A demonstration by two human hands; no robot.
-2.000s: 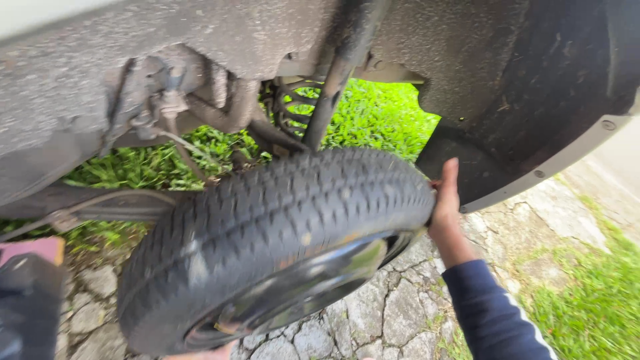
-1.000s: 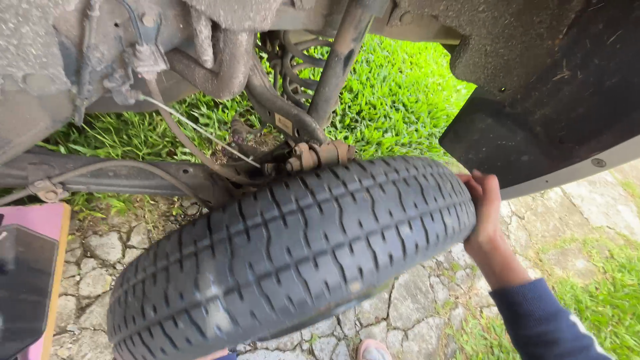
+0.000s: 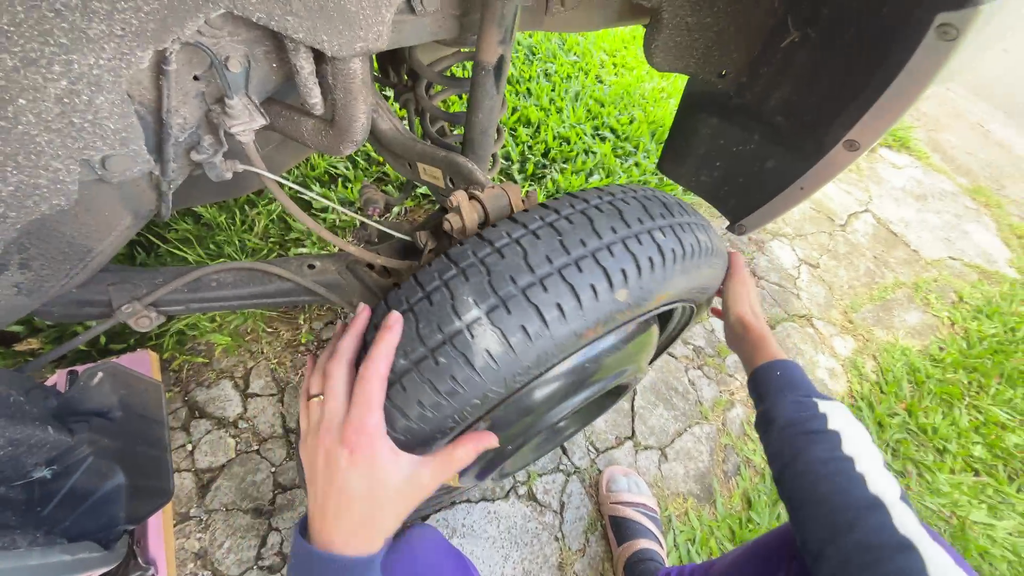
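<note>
A car wheel with a black rubber tire (image 3: pixel 552 288) and dark steel rim (image 3: pixel 572 392) stands tilted in the wheel well, in front of the coil spring (image 3: pixel 432 96) and shock absorber (image 3: pixel 490 88). My left hand (image 3: pixel 368 432), with a ring on one finger, lies spread against the tire's near left side, thumb toward the rim. My right hand (image 3: pixel 740 308) holds the tire's right edge; part of its fingers is hidden behind the rubber. A rusty bracket (image 3: pixel 484 210) shows just behind the top of the tread.
A suspension beam (image 3: pixel 240 284) with a cable crosses at left. The black wheel-arch liner (image 3: pixel 752 104) hangs at upper right. A pink-edged board (image 3: pixel 156 512) with dark items lies lower left. My sandaled foot (image 3: pixel 632 512) rests on stone paving beside grass.
My left hand has come into full view on the tire's left side; earlier only a bit of it showed at the bottom edge. The wheel's rim face shows more than one second ago.
</note>
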